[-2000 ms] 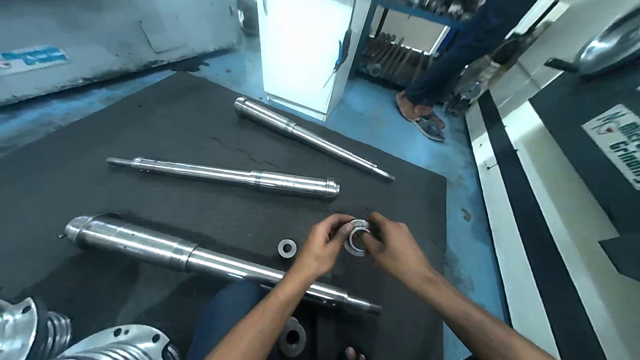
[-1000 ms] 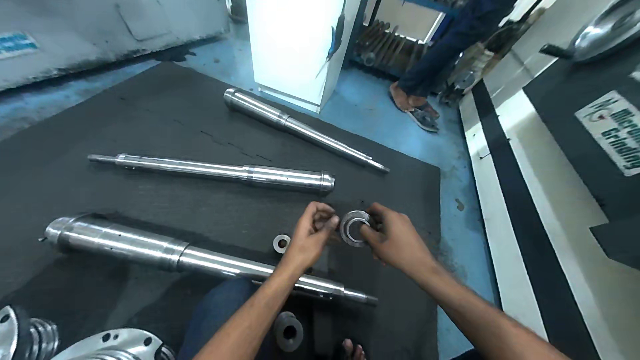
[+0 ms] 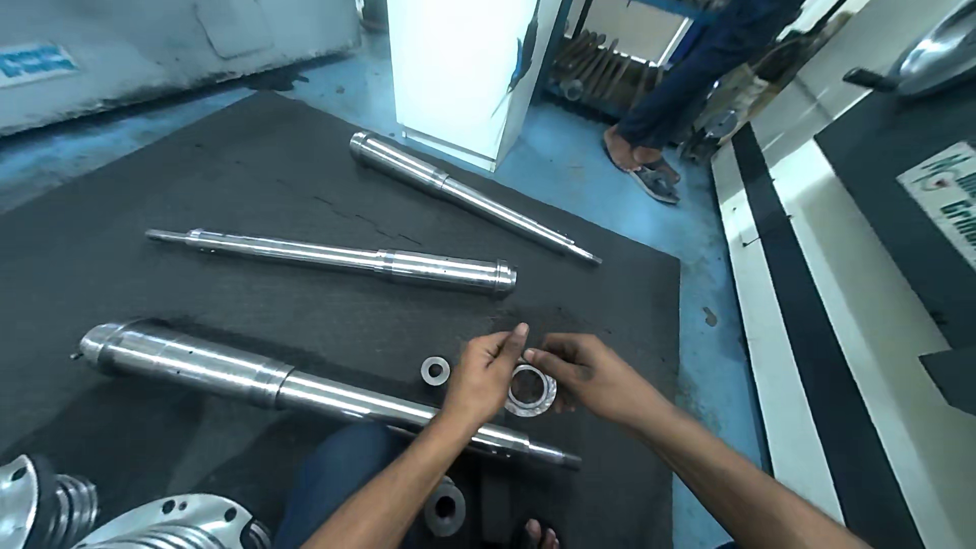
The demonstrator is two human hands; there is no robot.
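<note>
Between my two hands is a metal ring point(image 3: 531, 410), upright enough that its round opening faces me. My right hand point(image 3: 591, 374) pinches its upper right edge with thumb and fingers. My left hand point(image 3: 488, 374) is at its upper left edge, thumb raised; whether those fingers grip it is partly hidden. A small metal collar point(image 3: 435, 371) lies on the mat just left of my left hand. Below my wrists, a long stepped steel shaft point(image 3: 335, 395) runs across the mat, partly behind my left forearm. A thicker ring point(image 3: 444, 509) is near my knee.
Two more stepped steel shafts point(image 3: 320, 254) point(image 3: 473, 200) lie farther out on the dark mat point(image 3: 252, 168). Flanged metal parts point(image 3: 183, 518) stand at the lower left. A white cabinet point(image 3: 450, 69) and a person's sandalled feet point(image 3: 644, 164) are beyond the mat. A machine base point(image 3: 823, 320) borders the right.
My left hand, apart from the ring one second ago, has come back to its edge. My right hand has kept hold of the ring throughout.
</note>
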